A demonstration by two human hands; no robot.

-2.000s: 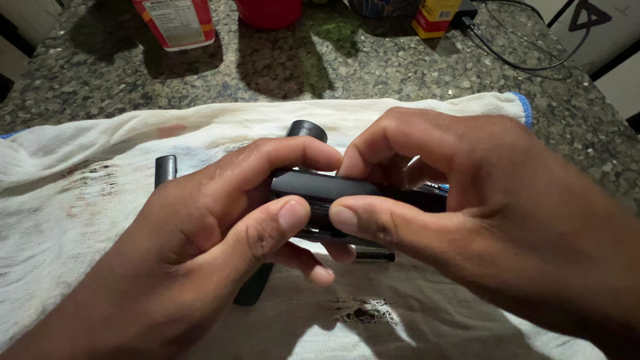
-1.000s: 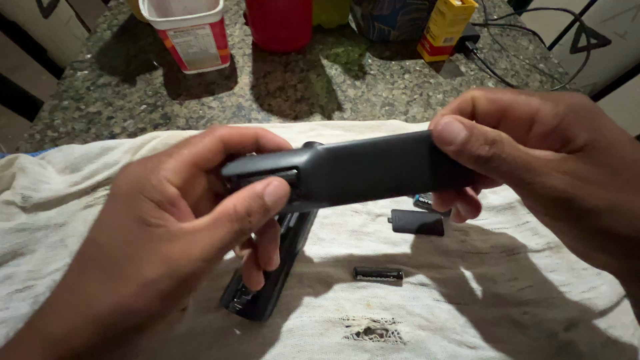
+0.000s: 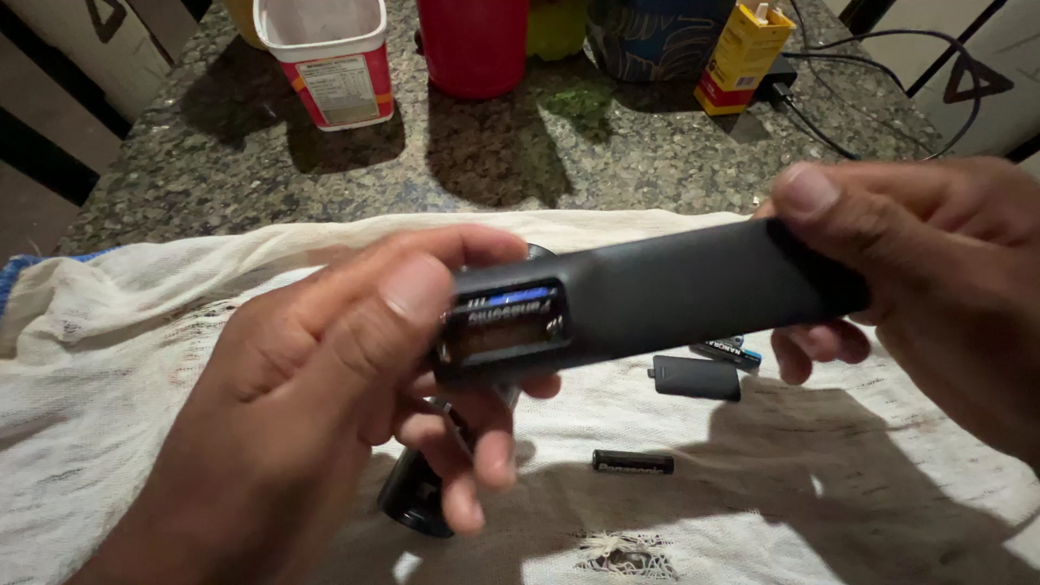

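Observation:
Both hands hold a black remote control [image 3: 674, 292] with its back facing up. My left hand [image 3: 349, 349] grips the end with the uncovered battery compartment, where a Panasonic battery [image 3: 520, 309] lies in the upper slot; the lower slot looks vacant. My right hand [image 3: 894, 244] pinches the other end between thumb and fingers. Below, a loose Panasonic battery [image 3: 633, 462] lies on the cloth. A black battery cover [image 3: 696, 379] rests nearer my right hand, beside another battery [image 3: 731, 354]. Under my left hand is a second black device [image 3: 414, 496], partly hidden.
A white cloth [image 3: 122, 390] with a frayed hole covers the near part of the granite countertop [image 3: 219, 162]. Along the back stand a white and red plastic tub [image 3: 341, 81], a red container [image 3: 474, 41], a yellow and red box [image 3: 743, 57] and a black cable [image 3: 821, 134].
The remote, earlier held close between both hands, has been tilted so that its battery compartment faces the camera. My right hand has moved outward to its far end.

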